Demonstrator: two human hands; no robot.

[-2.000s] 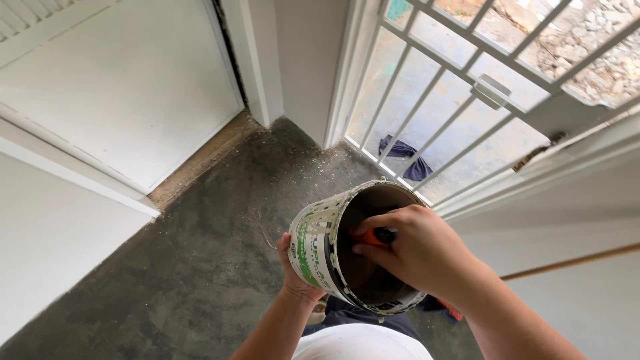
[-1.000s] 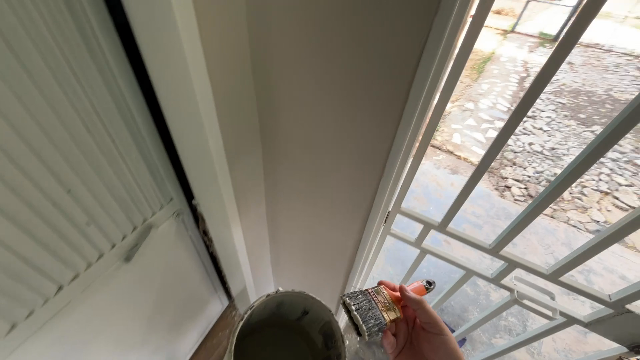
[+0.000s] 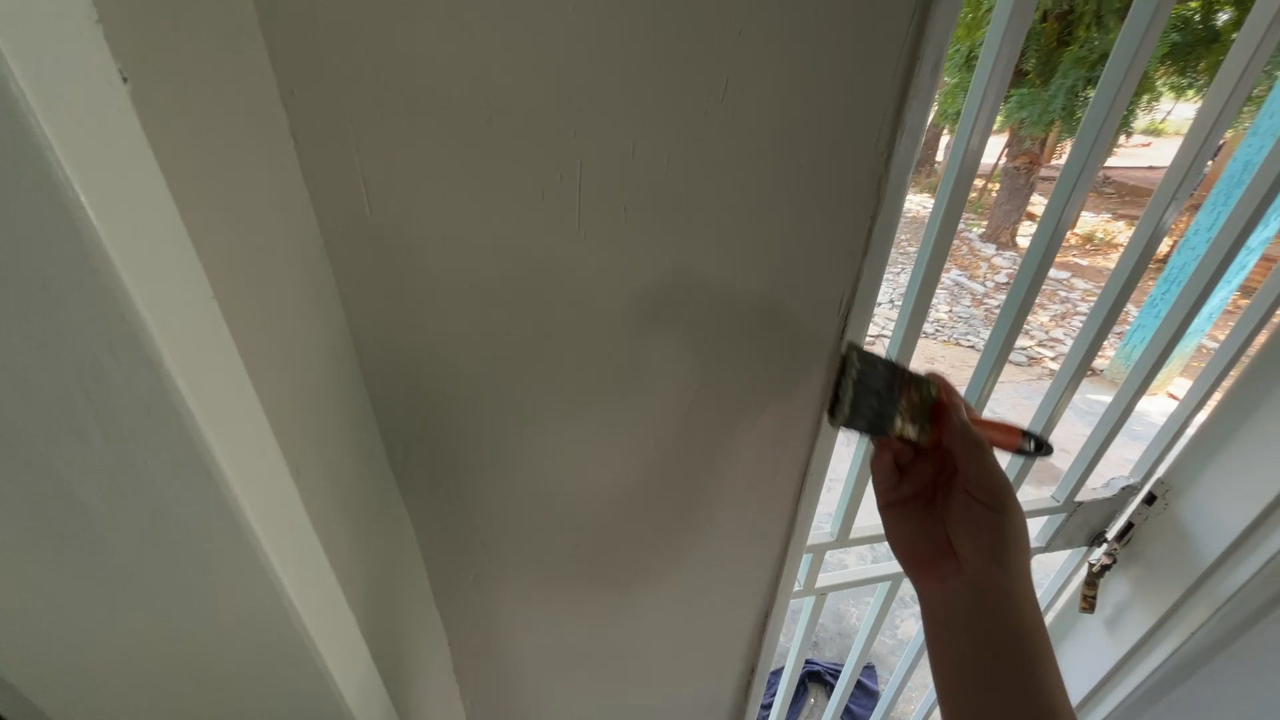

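Observation:
My right hand (image 3: 945,490) is raised at the right of the head view, its fingers closed around a flat paintbrush (image 3: 885,398) by the ferrule and the base of its orange handle. The dark, paint-coated bristles point left, at the edge where the plain wall (image 3: 600,400) meets the frame of a white metal barred gate (image 3: 1020,300). Whether the bristles touch that edge, I cannot tell. My left hand is out of view, and so is the bucket.
A pale door frame (image 3: 220,400) runs down the left side. The gate's latch (image 3: 1100,565) hangs at the lower right. Behind the bars are a dark blue cloth (image 3: 855,690) on the ground, stones, a tree (image 3: 1020,180) and a turquoise post (image 3: 1190,260).
The paintbrush, inside the bucket two seconds ago and beside its rim one second ago, is now up by the gate frame in my right hand. The view has swung up, and the bucket has left it.

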